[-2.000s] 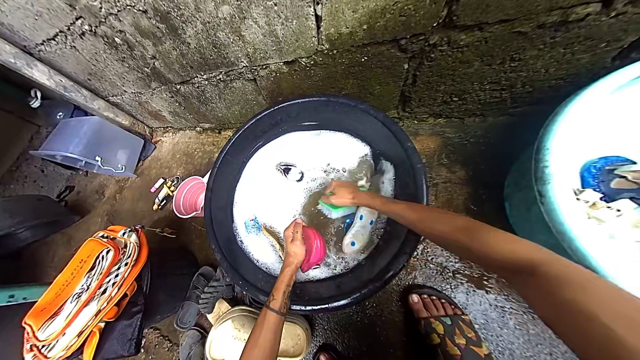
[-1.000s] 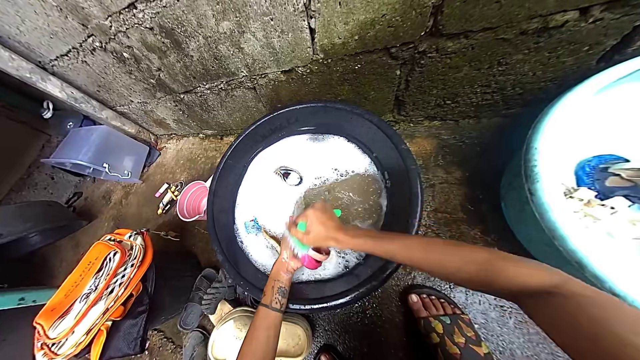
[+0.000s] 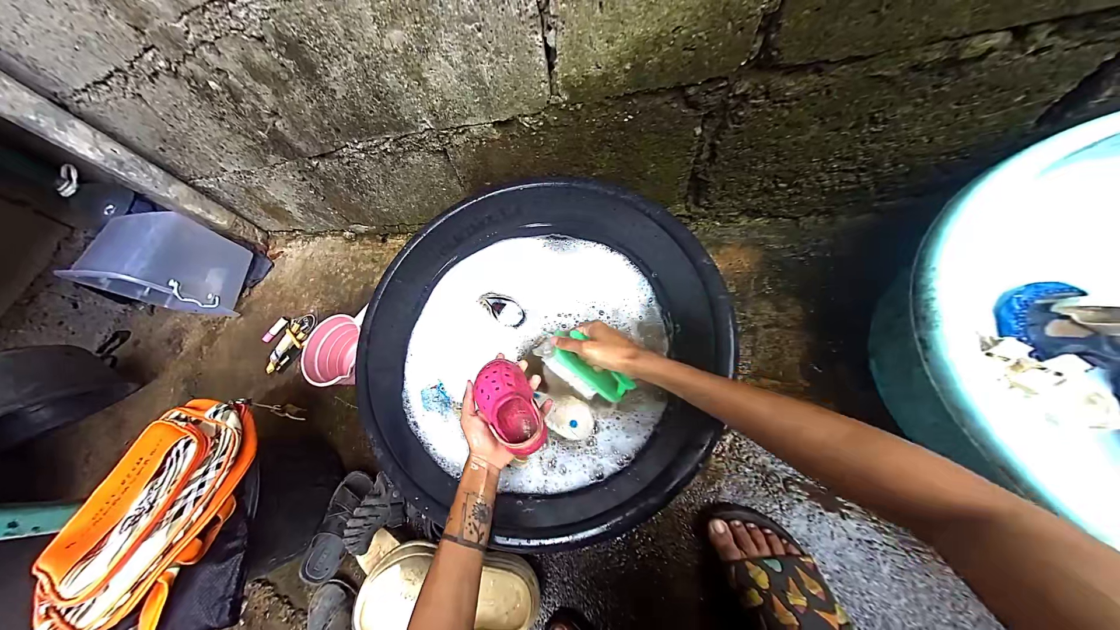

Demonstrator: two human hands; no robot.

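Note:
A round black plastic basin (image 3: pixel 700 315) holds sudsy water (image 3: pixel 464 306). My left hand (image 3: pixel 483 437) holds a small pink clog (image 3: pixel 503 398) over the suds, its opening and perforated toe facing up. Just right of it, my right hand (image 3: pixel 604 347) grips a green scrub brush (image 3: pixel 604 378) with pale bristles, apart from the clog. A whitish shoe with blue dots (image 3: pixel 573 418) lies partly under water between them. A dark and white item (image 3: pixel 503 309) shows through the foam farther back, and a blue patterned item (image 3: pixel 436 398) floats at the left.
A concrete block wall (image 3: pixel 394 114) stands behind the basin. Left are a pink dipper (image 3: pixel 331 350), a translucent grey bin (image 3: pixel 166 258) and an orange bag (image 3: pixel 144 507). Beige clogs (image 3: pixel 507 586) and dark sandals (image 3: pixel 337 525) lie in front. A teal tub (image 3: pixel 910 350) holds things at the right.
My hands were together at the pink clog a second ago; now they are apart. The clog is lifted into fuller view, and the right hand with the brush has moved back and right.

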